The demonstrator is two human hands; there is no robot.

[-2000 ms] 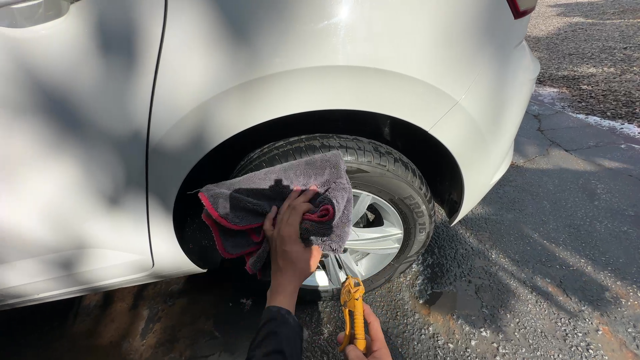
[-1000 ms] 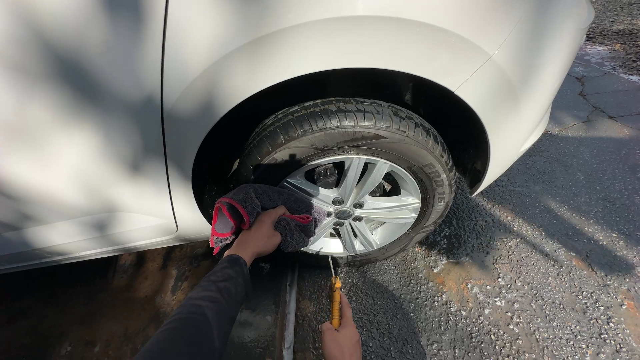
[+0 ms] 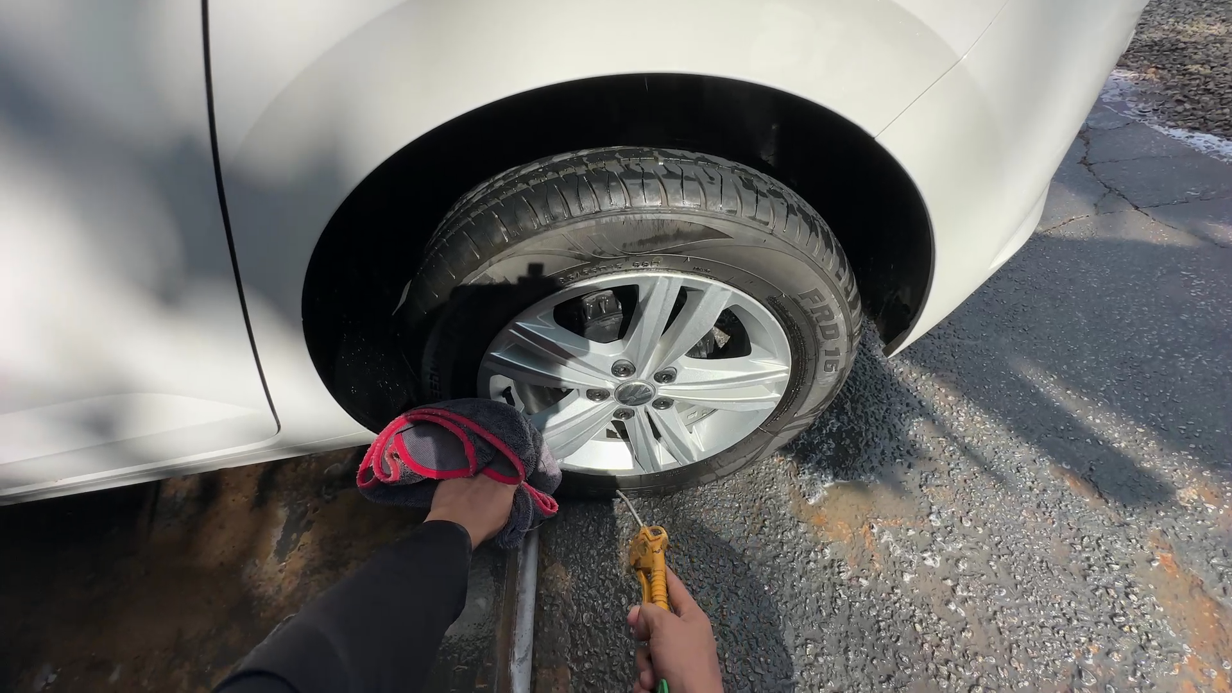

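My left hand (image 3: 476,505) holds a bunched dark grey microfibre towel (image 3: 452,452) with red edging against the lower left of the silver alloy wheel (image 3: 674,337), where rim and tyre meet. The towel covers most of its fingers. A yellow air blow gun (image 3: 650,558) with a thin metal nozzle is in my right hand (image 3: 679,635), below the wheel, its tip close to the bottom of the black tyre (image 3: 823,289). A bit of green shows at the lower end of the gun. The tyre tread looks wet in patches.
The white car's body panel (image 3: 674,38) arches over the wheel, with a door seam at the left. Wet, rough asphalt (image 3: 914,577) spreads below and to the right. A metal strip (image 3: 523,616) runs along the ground between my arms, beside brown-stained ground (image 3: 221,577).
The towel and my left hand have gone from in front of the upper wheel to its lower left edge. The blow gun has moved off the wheel face to below the tyre.
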